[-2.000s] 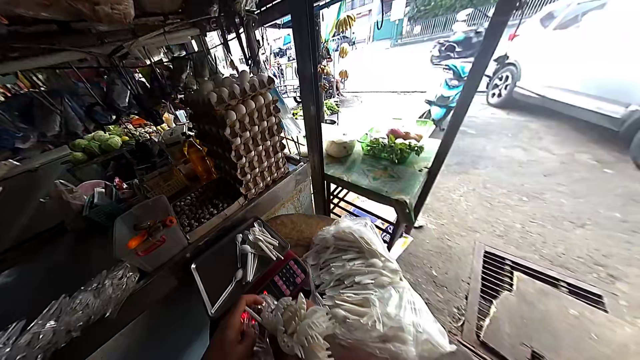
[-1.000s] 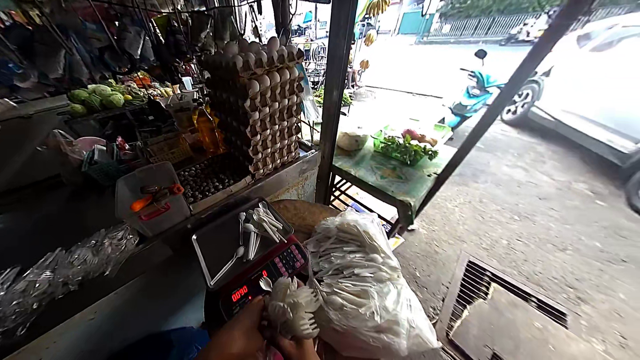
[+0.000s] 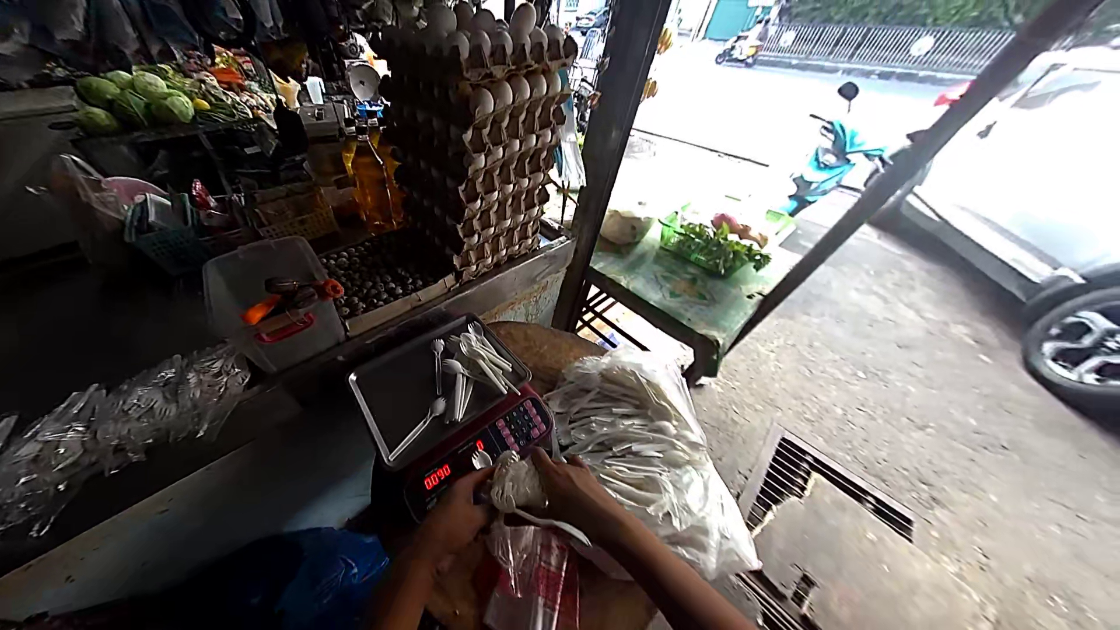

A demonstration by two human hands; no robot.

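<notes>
Both my hands meet in front of the digital scale [image 3: 472,446]. My left hand [image 3: 457,516] and my right hand [image 3: 569,494] grip a bundle of white plastic cutlery [image 3: 516,483] between them, its lower part in clear plastic. One spoon handle sticks out below toward the right. White plastic forks and spoons [image 3: 477,359] lie loose on the scale's metal tray, and its red display is lit. A large clear bag of white plastic cutlery [image 3: 634,437] rests right beside my right hand. Below the hands is a red and clear plastic wrapper [image 3: 538,582].
Stacked egg trays [image 3: 490,149] stand behind the scale, with a plastic bin [image 3: 271,306] to their left. Wrapped clear cutlery [image 3: 131,420] lies at far left, a blue plastic bag [image 3: 306,573] below. A green table [image 3: 682,293] stands beyond a post; a floor grate [image 3: 822,481] is at right.
My right hand has come to the right side of the cutlery bundle, and both hands now hold it. The bundle's lower part now shows in clear plastic. The view has shifted.
</notes>
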